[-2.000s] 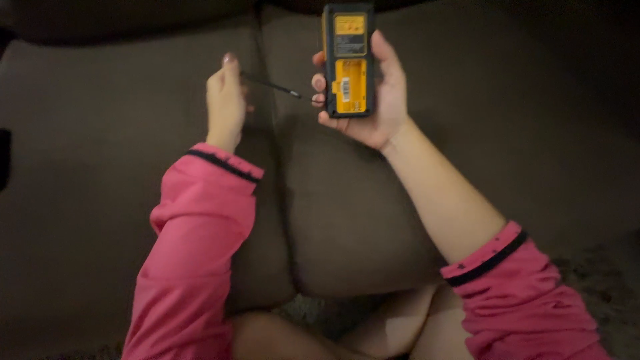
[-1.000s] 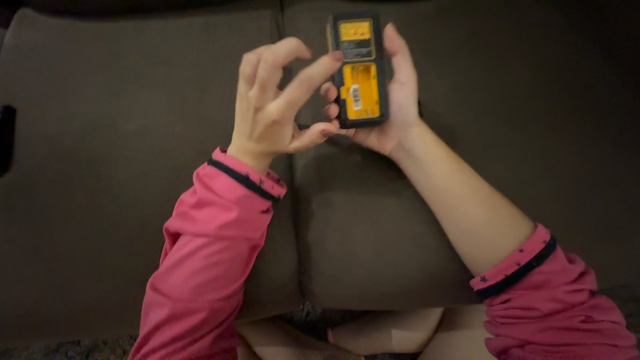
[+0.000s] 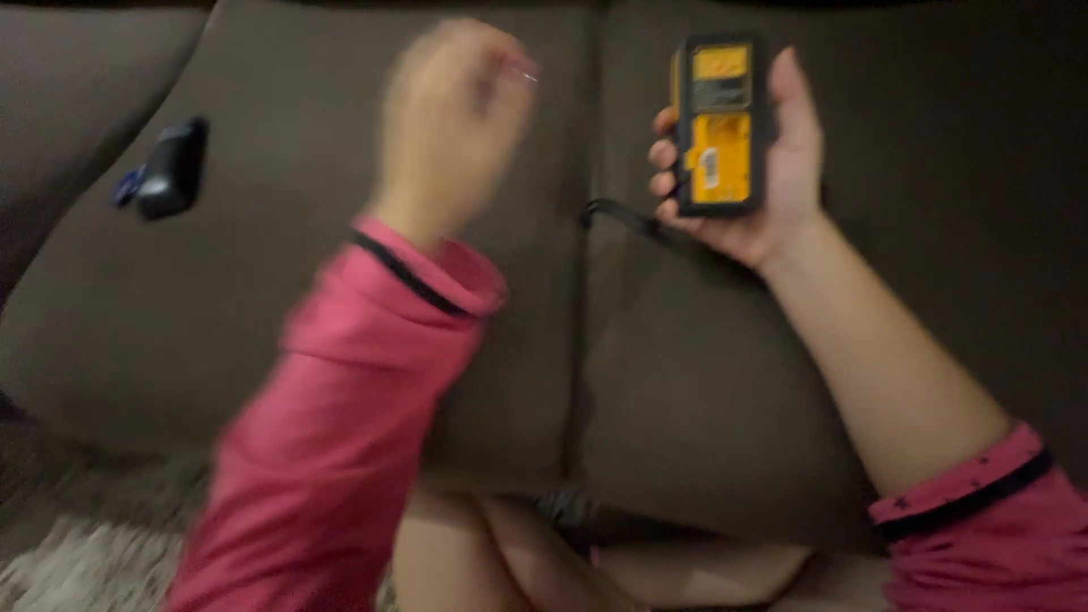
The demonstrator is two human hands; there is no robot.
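My right hand [image 3: 795, 170] holds a yellow and black handheld electronic device [image 3: 722, 157] upright, back side facing me, fingers around its left edge and thumb along the right. The lower part of its back shows a yellow recess with a small coded sticker; a label sits above. A dark wrist strap [image 3: 625, 212] trails from under the device to the left over the sofa. My left hand [image 3: 455, 119] is raised left of the device, blurred, its fingers curled; whether anything is between them cannot be told.
Brown sofa cushions [image 3: 697, 374] lie under both hands, with a seam between them. A glossy black object [image 3: 174, 170] with a blue part rests on the left cushion. A shaggy light rug [image 3: 93, 565] shows at the lower left, and my crossed legs [image 3: 476, 544] at the bottom.
My left hand has moved away from the device, to the left, after touching its back one second ago. The right hand keeps its hold. The view has shifted left.
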